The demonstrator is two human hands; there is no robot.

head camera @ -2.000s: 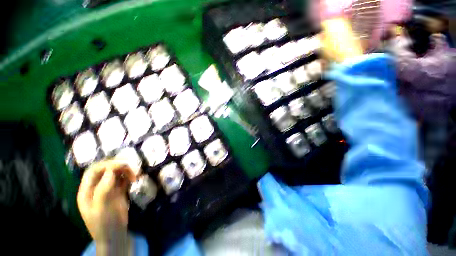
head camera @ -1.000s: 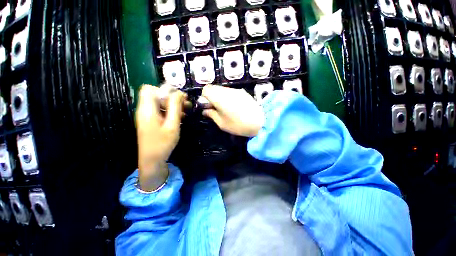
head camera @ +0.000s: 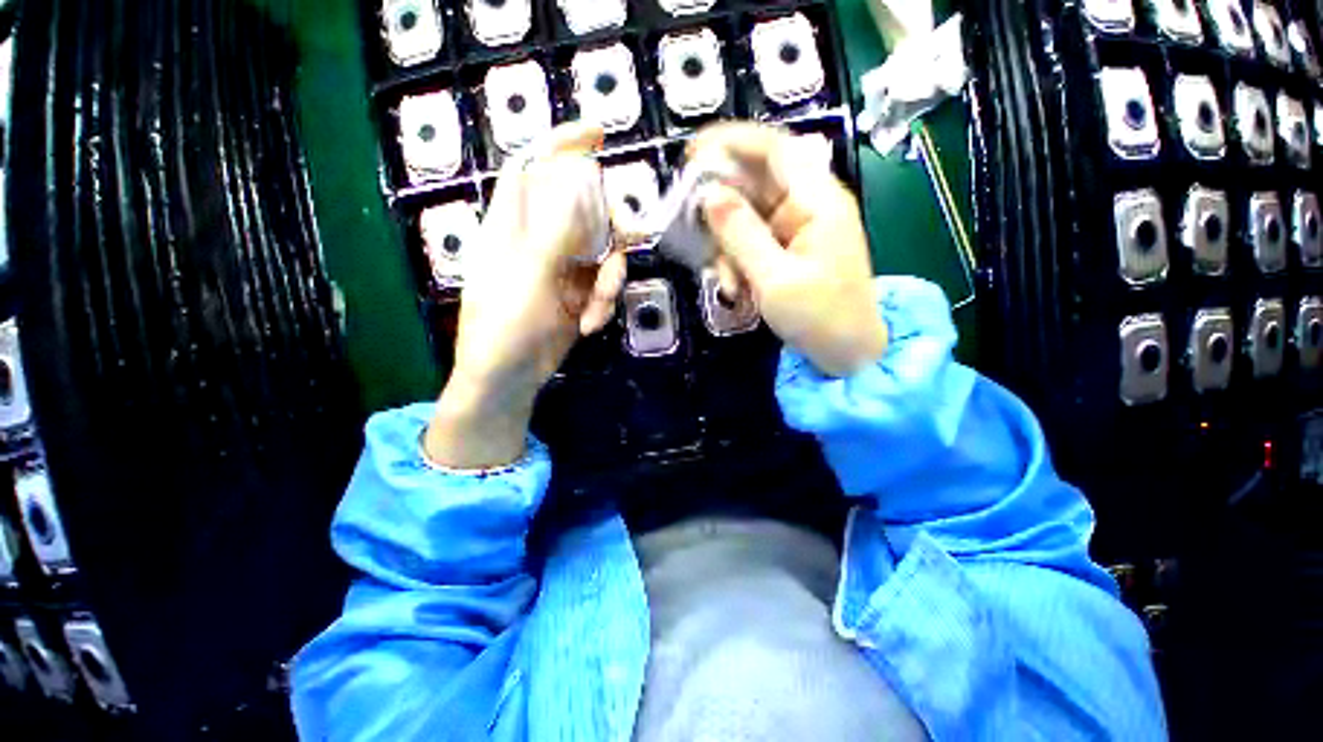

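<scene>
Silver-white metal parts with dark round centres sit in the pockets of the black working tray in front of me. My right hand is raised over the tray, fingers curled on a blurred grey-white piece that looks like a metal part. My left hand is beside it over the tray's left part, fingers bent inward. A pale edge shows at its fingertips, too blurred to tell whether it is a held part. The hands are apart. They cover some pockets; a near pocket shows bare black plastic.
Tall black tray stacks stand at the left and right, with parts in their top trays. A crumpled white cloth and a thin rod tool lie on the green mat. Small red lights show low at the right.
Since one second ago both hands have moved forward over the tray and farther apart. The grey-white piece now shows at my right fingers. The whole view has shifted slightly.
</scene>
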